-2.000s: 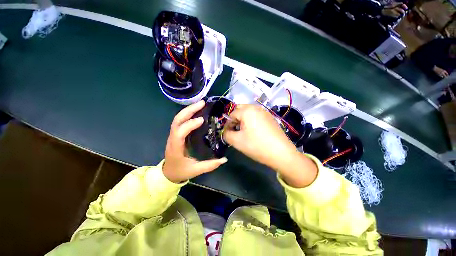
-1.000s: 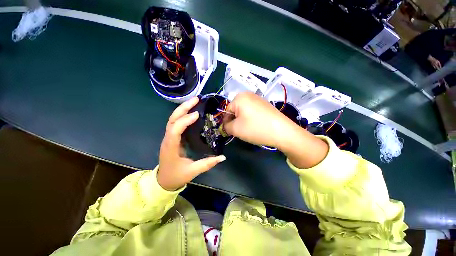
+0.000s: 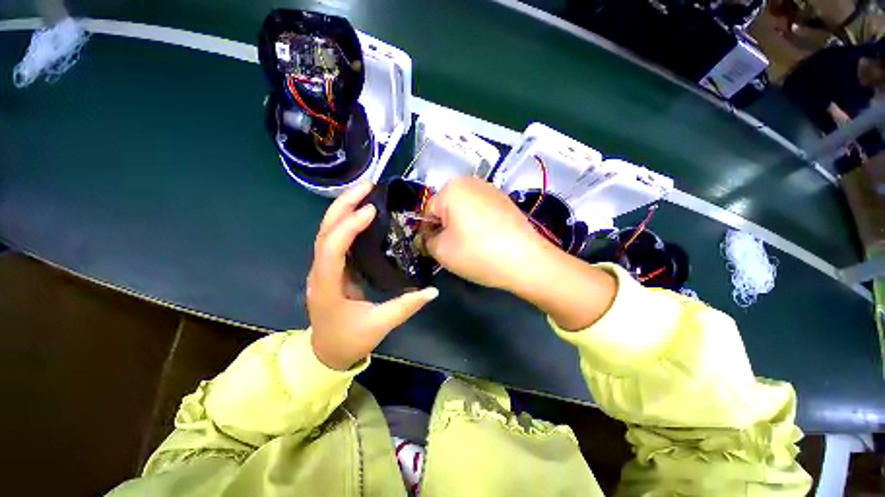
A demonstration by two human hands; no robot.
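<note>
A black camera head [image 3: 374, 254] with a circuit board [image 3: 403, 241] inside is held tilted in front of me. My left hand [image 3: 344, 291] grips it from the left, fingers behind and thumb along its lower edge. My right hand [image 3: 475, 233] is over its right side, fingertips pinched at the lead wires [image 3: 424, 199] by the board. What exactly the fingertips pinch is too small to tell. A white wall bracket [image 3: 454, 155] stands just behind; the base housing under my right hand is mostly hidden.
A finished head-and-base unit [image 3: 320, 107] stands at the back left. Two more base housings [image 3: 545, 215] with wires and white brackets [image 3: 626, 189] stand to the right. Piles of thin white loops lie far left [image 3: 50, 50] and right [image 3: 749, 264]. A person [image 3: 836, 92] is at the upper right.
The bench and units have shifted slightly left and up in the view. My left hand has closed in on the head, which is more tilted. My right fingertips stay at the wires.
</note>
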